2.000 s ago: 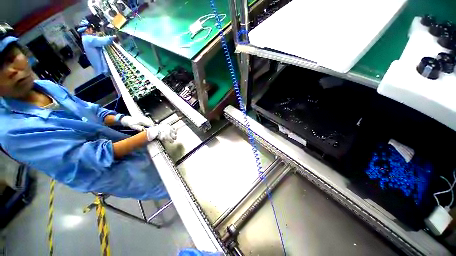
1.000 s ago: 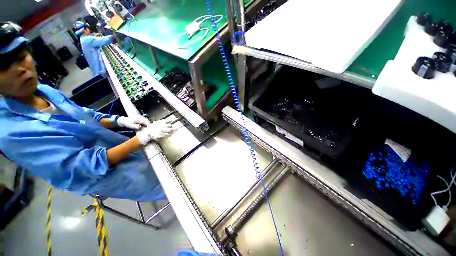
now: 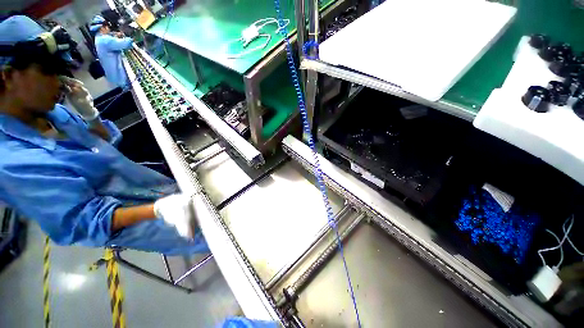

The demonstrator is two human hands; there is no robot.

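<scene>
Neither of my hands is in the picture; only a bit of blue sleeve shows at the bottom edge. Nearest in front of me are the silver conveyor rails (image 3: 410, 238) over a bare metal bed (image 3: 378, 282). A coiled blue cord (image 3: 306, 122) hangs down across the rails. A heap of small blue components (image 3: 496, 224) lies in a black bin at the right, under the shelf. A black tray (image 3: 384, 150) with small shiny leaded components is left of it. Black round components (image 3: 536, 98) stand on white foam (image 3: 512, 131) on the shelf.
A coworker in blue with white gloves (image 3: 176, 213) sits at the left rail. Another coworker (image 3: 112, 54) is farther back beside green circuit boards (image 3: 157, 90). A white foam sheet (image 3: 416, 45) lies on the green shelf. A white plug adapter (image 3: 544, 283) is at lower right.
The near coworker has taken both gloved hands off the conveyor bed; one is raised near the face, the other is lower by the left rail. The view has shifted slightly.
</scene>
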